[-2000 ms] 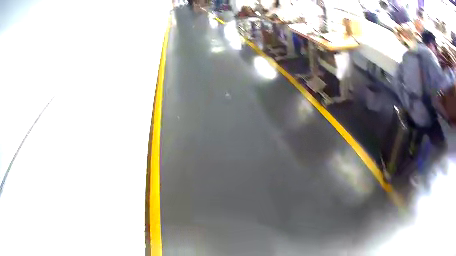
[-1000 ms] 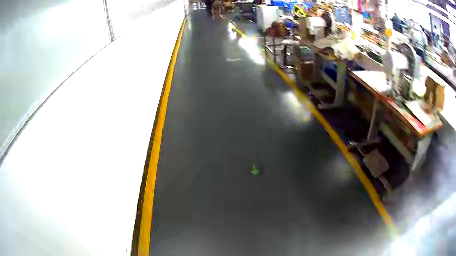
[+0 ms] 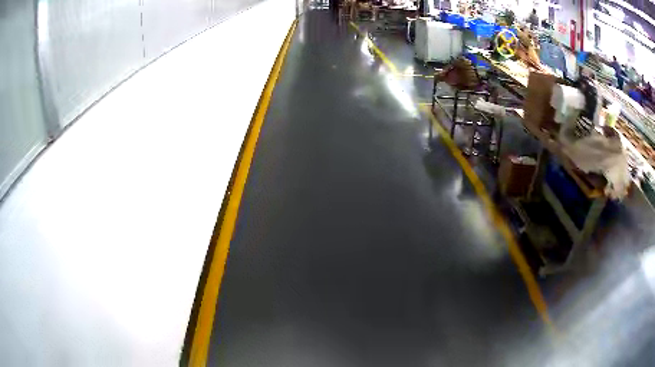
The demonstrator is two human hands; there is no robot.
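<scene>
Neither my left hand nor my right hand is in the picture. Nearest in front of me is a grey floor lane (image 3: 337,236) between a yellow line on the left (image 3: 240,183) and a yellow line on the right (image 3: 480,188). The floor is glossy and reflects the lights. The lower right corner is blurred and whitish.
A white wall (image 3: 93,64) runs along the left. On the right stand a worktable with a pale cloth (image 3: 600,159), a cardboard box (image 3: 518,174), a metal rack (image 3: 460,107) holding brown items (image 3: 460,74), and a white cabinet (image 3: 438,41). Small figures of people show far right.
The view has moved forward along the lane. The person at the right and the nearer tables have left the picture. The metal rack and white cabinet look closer, and more wall shows.
</scene>
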